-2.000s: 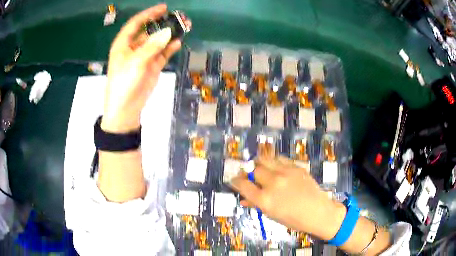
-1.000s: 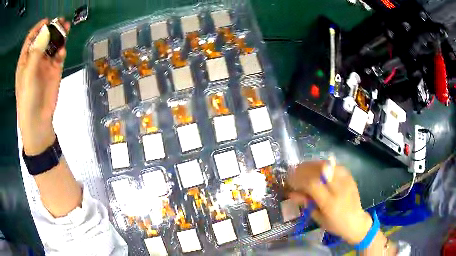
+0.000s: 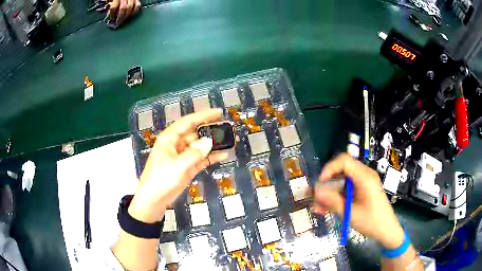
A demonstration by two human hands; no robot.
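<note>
My left hand (image 3: 177,159) holds a dark watch housing (image 3: 218,136) with a metallic rim between thumb and fingers, above the blister tray. My right hand (image 3: 354,201) holds a blue pen-like tool (image 3: 347,211), pale end up, over the tray's right edge. Its fingertips are blurred, so I cannot tell whether they hold anything else. The clear blister tray (image 3: 211,100) holds rows of display modules, pale squares such as this one (image 3: 232,206), with orange flex cables. Glare covers part of its near rows.
A black pressing fixture (image 3: 354,114) with a red clamp handle (image 3: 461,123) and lit timer (image 3: 404,50) stands right. A black pen (image 3: 87,214) lies on white paper (image 3: 108,185). Another housing (image 3: 135,76) and a loose module (image 3: 88,89) lie beyond the tray. Another person's hand (image 3: 124,9) shows at top.
My left hand has brought the housing from the upper left to above the tray. My right hand still holds the blue tool, now more upright. The view has shifted, showing more bench beyond the tray.
</note>
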